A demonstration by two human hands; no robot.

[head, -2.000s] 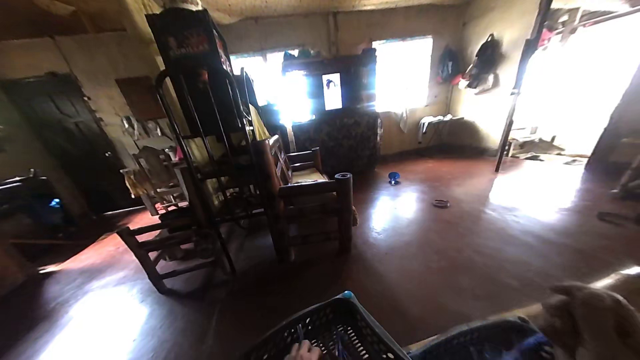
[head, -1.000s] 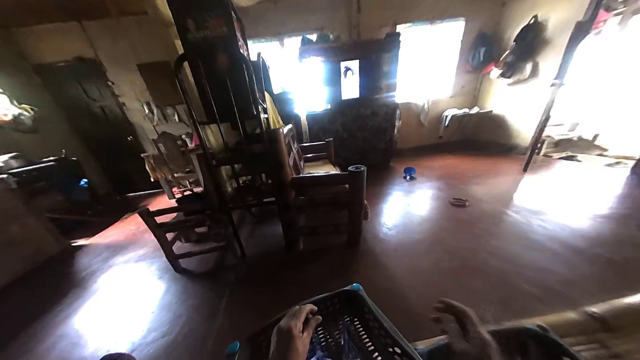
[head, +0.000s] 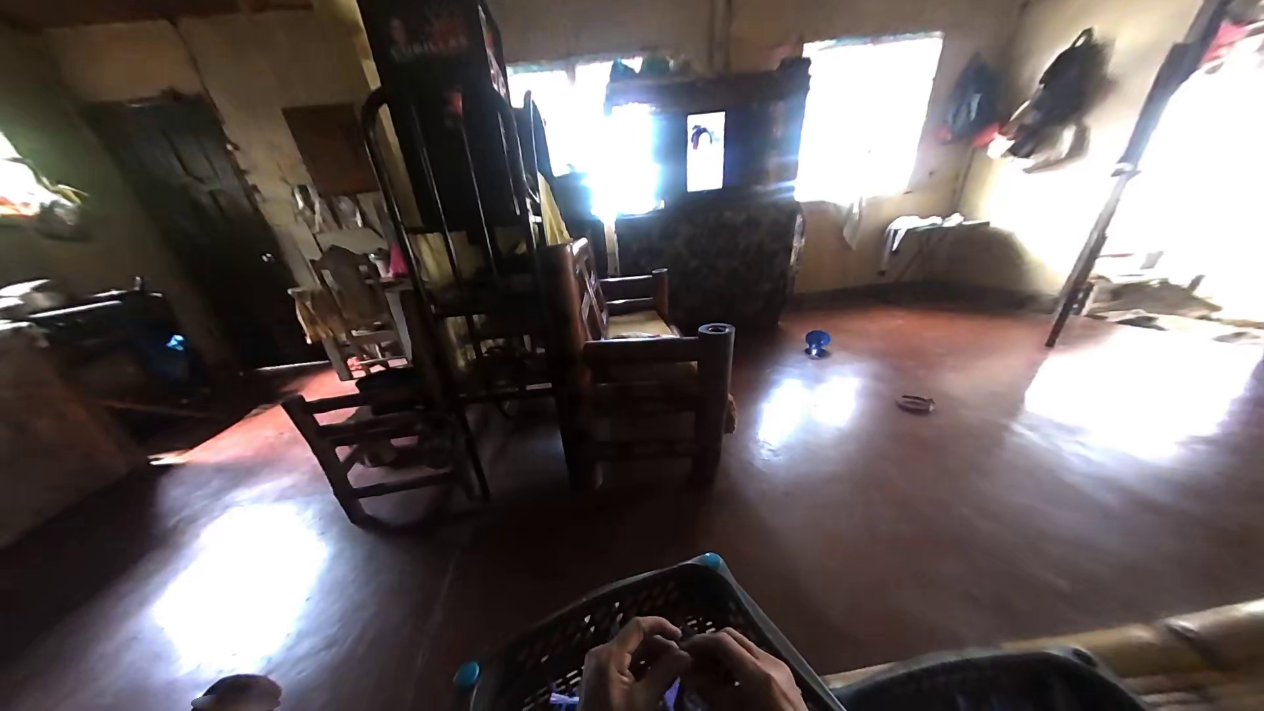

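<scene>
Both of my hands are close together at the bottom centre, over a black plastic basket with holes in its walls and blue pieces at its corners. My left hand has its fingers bent in, their tips near those of my right hand. Something small and dark seems to lie between the fingertips, too small to name. Purple and whitish material shows in the basket below the hands. The rest of the basket's contents is hidden by the hands and the frame edge.
A second dark container stands at the lower right beside a bamboo pole edge. Ahead are a wooden armchair, a metal rack and a low wooden seat. A blue object and a small ring-like item lie on the floor.
My right hand, apart from the left and to the right of the basket one second ago, has come in beside my left hand over the basket.
</scene>
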